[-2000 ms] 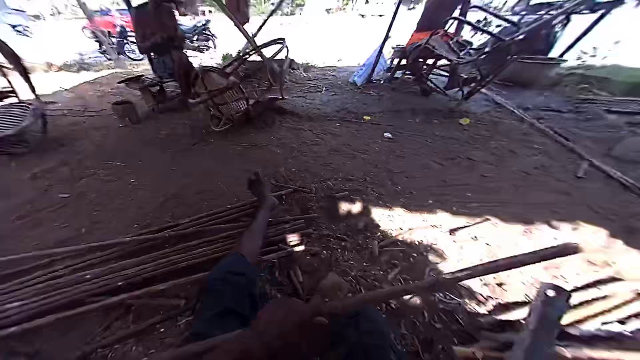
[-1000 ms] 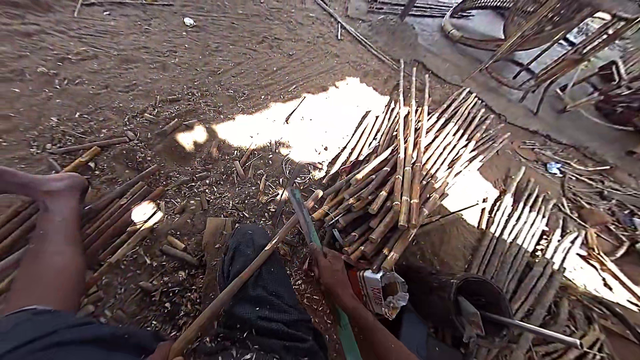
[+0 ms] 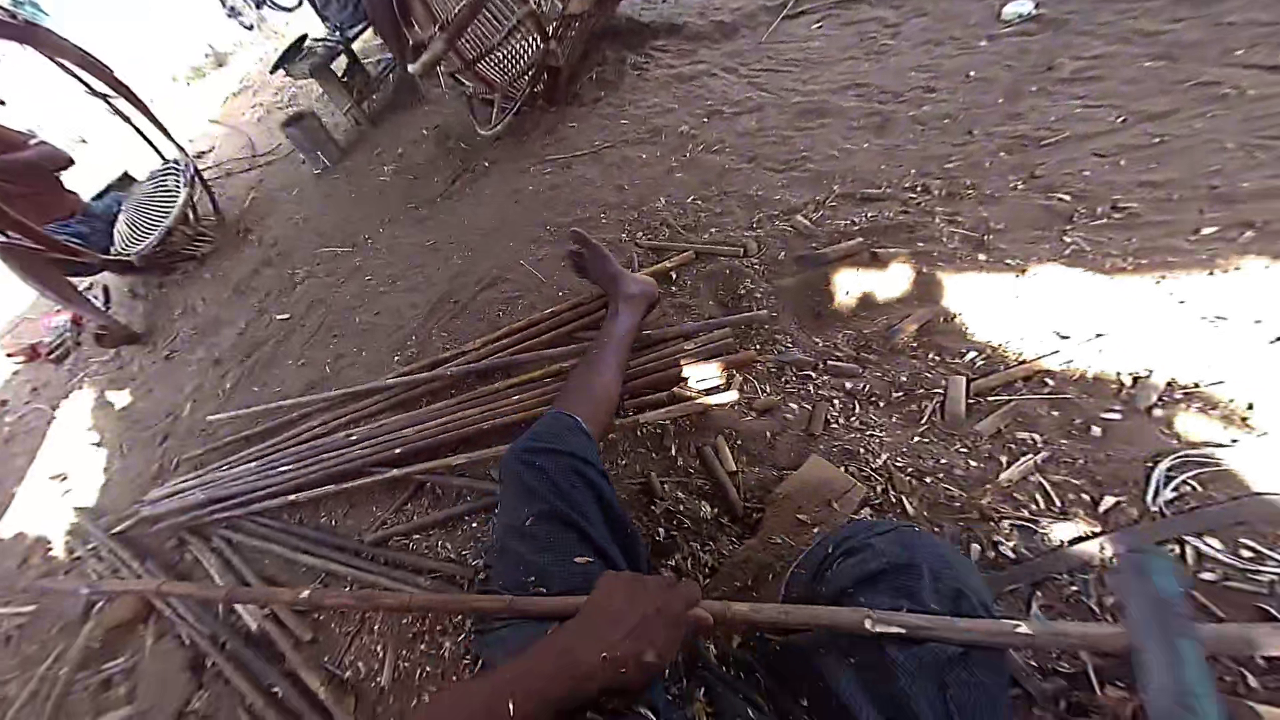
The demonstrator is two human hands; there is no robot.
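A long cane pole (image 3: 860, 622) lies nearly level across my lap, in front of both knees. My left hand (image 3: 640, 625) is closed around it near its middle, between my legs. At the right, a blurred blue-green tool (image 3: 1165, 630), flat and blade-like, crosses over the pole; whether it touches the pole I cannot tell. My right hand is out of view. A bundle of long cane poles (image 3: 440, 410) lies on the ground to the left, with my outstretched bare leg over it.
More poles (image 3: 270, 565) lie at the lower left. Cut cane pieces (image 3: 955, 400), shavings and a flat brown piece (image 3: 815, 495) litter the soil. Woven cane furniture (image 3: 505, 50) stands at the back; a person (image 3: 40, 180) is beside a round woven piece (image 3: 155, 210) at far left.
The view has swung left from the cut-cane pile. The pole now lies almost level, not slanted. My left hand has moved along to its middle, and my right hand has gone out of view.
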